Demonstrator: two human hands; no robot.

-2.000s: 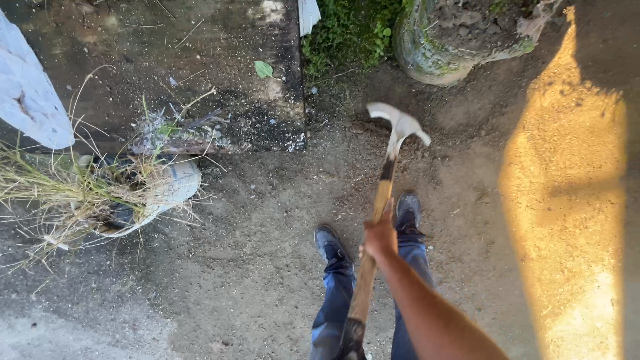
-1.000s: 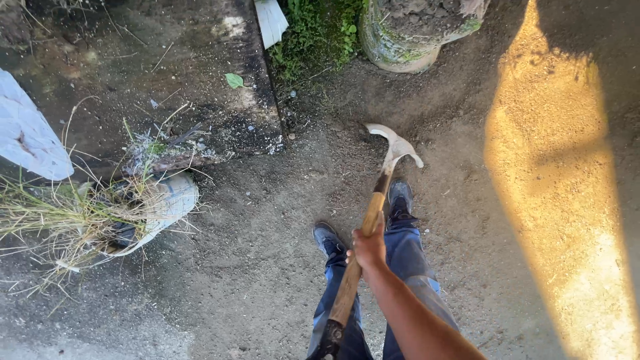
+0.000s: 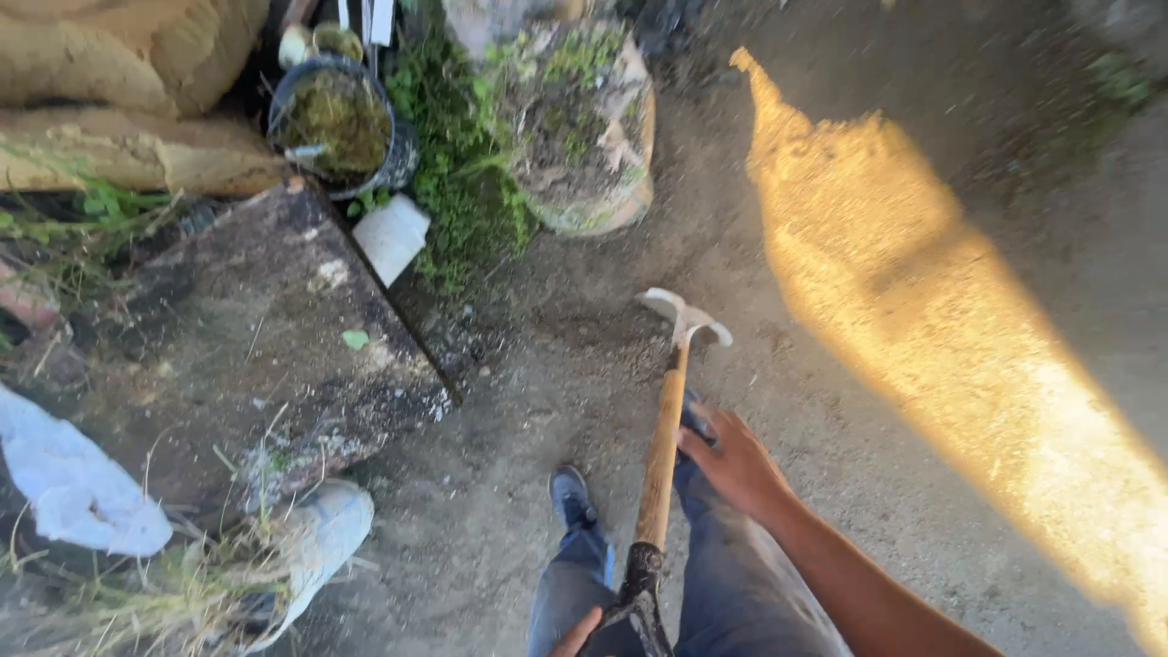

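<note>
A shovel [image 3: 659,447] with a wooden shaft and a dark, forked handle end stands between my legs, with its pale, curved metal blade [image 3: 684,317] low over the dirt ground beyond my shoes. Just right of the shaft, my right hand [image 3: 730,456] has its fingers spread and appears not to grip it. At the bottom edge, part of my left hand [image 3: 577,633] shows against the forked handle end; the rest of that hand is out of view. The grip itself is mostly cut off by the frame.
A mossy, soil-topped round planter or stump [image 3: 584,128] stands ahead. To the left are a dirty board [image 3: 274,319], a bucket [image 3: 333,128] of plant matter, a white container [image 3: 333,529] with dry grass and a pale plastic sheet [image 3: 73,474]. Sunlight falls across the ground at right.
My right hand has let go of the shaft, which it gripped in both earlier frames. Fingers of my left hand have come into view at the handle end. The view has shifted, showing more ahead.
</note>
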